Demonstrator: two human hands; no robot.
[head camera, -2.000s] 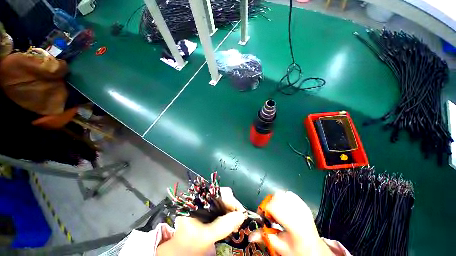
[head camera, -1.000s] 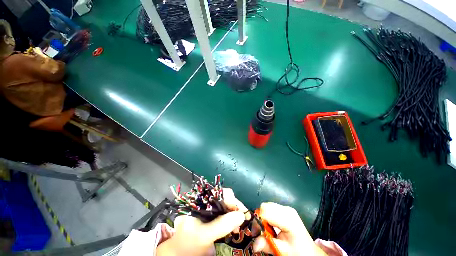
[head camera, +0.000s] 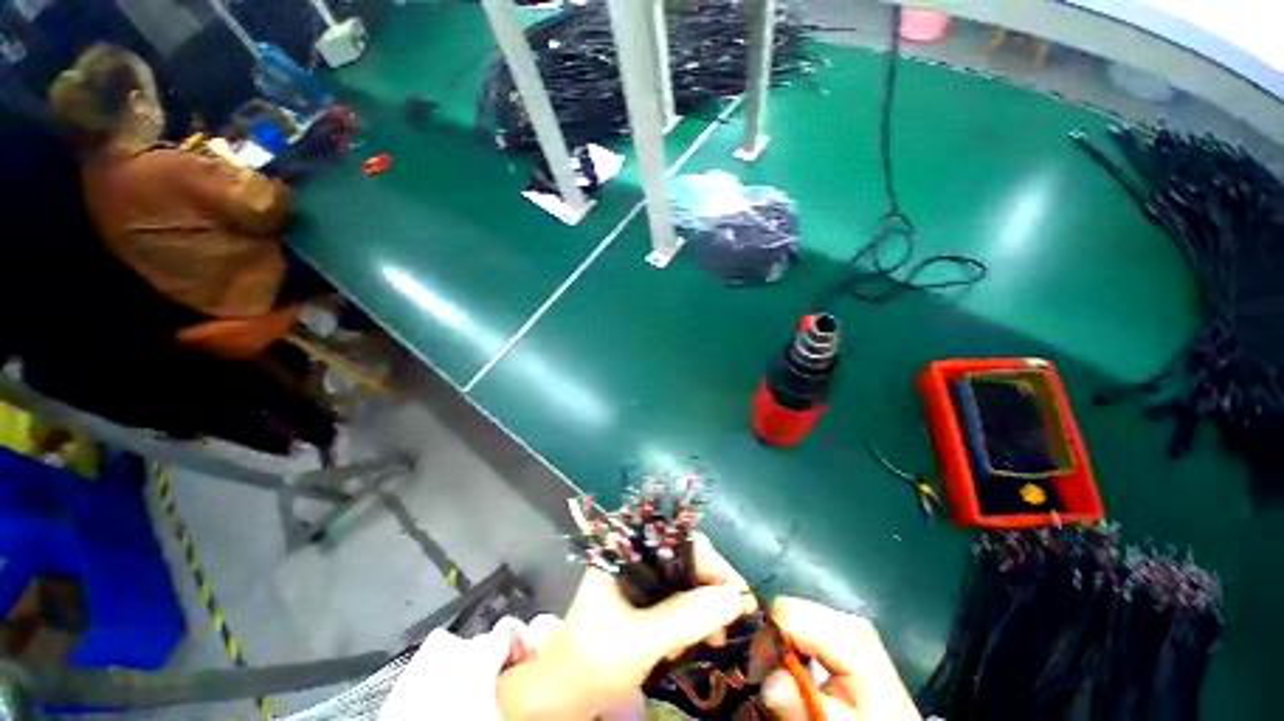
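My left hand (head camera: 613, 641) is closed around a bunch of black multi-core cables (head camera: 655, 563); their red, white and green core tips point up and away. My right hand (head camera: 838, 662) holds the orange-handled scissors (head camera: 800, 676), just right of my left fingertips. The scissors' blades and the single cable end between the hands are mostly hidden and blurred. A dense row of black cables (head camera: 1077, 634) lies at the right, tips up.
A red and black heat gun (head camera: 796, 387) stands on the green bench. Right of it are thin pliers (head camera: 908, 482) and a red-cased meter (head camera: 1011, 440). A clear bag (head camera: 739, 233), shelf legs (head camera: 641, 127), a cable heap (head camera: 592, 71) and a cable fan (head camera: 1225, 268) lie beyond. A person (head camera: 190, 211) sits far left.
The camera view has turned left, so bench things appear further right and lower. Both hands stay close together with the bunch and the scissors; the orange handles look closer together than two seconds ago.
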